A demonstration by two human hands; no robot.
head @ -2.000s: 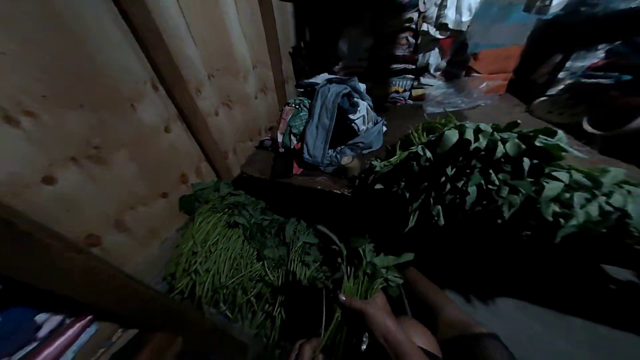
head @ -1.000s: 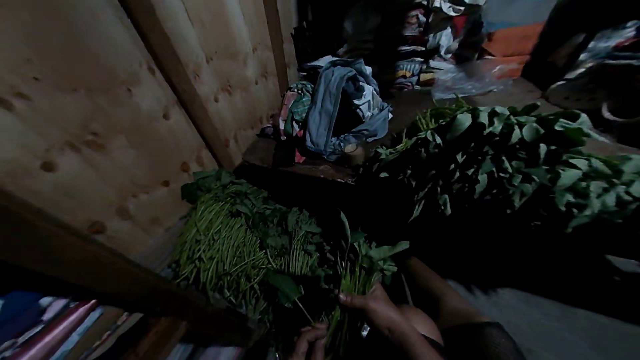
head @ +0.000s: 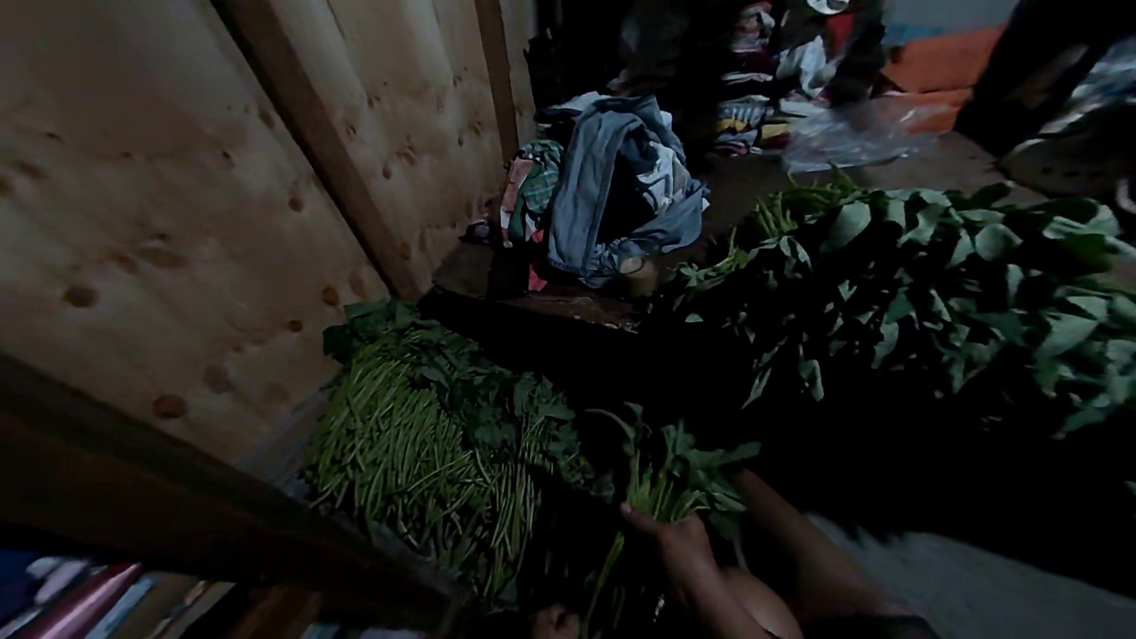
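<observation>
My right hand [head: 679, 550] is closed around a bunch of leafy green stems [head: 661, 479] at the lower centre, its leaves spreading above the fingers. Low at the frame's bottom edge, my left hand [head: 555, 621] shows only in part, close to the lower ends of the stems; whether it grips any is too dark to tell. To the left of both hands lies a heap of greens with long thin stems [head: 399, 453], packed side by side against the plywood wall. A larger pile of broad-leafed greens [head: 941, 284] rests at the right.
A plywood wall [head: 177, 204] with a wooden post rises at the left. Blue-grey clothing [head: 586, 195] lies in a heap beyond the greens. Farther back are folded clothes [head: 745, 115], a clear plastic bag [head: 843, 138] and an orange object [head: 945, 67]. A dark wooden beam [head: 204, 506] crosses the lower left.
A single leafy stem seen over my left hand a second ago no longer shows there. My left hand has moved lower in the frame. My right hand keeps hold of the bunch.
</observation>
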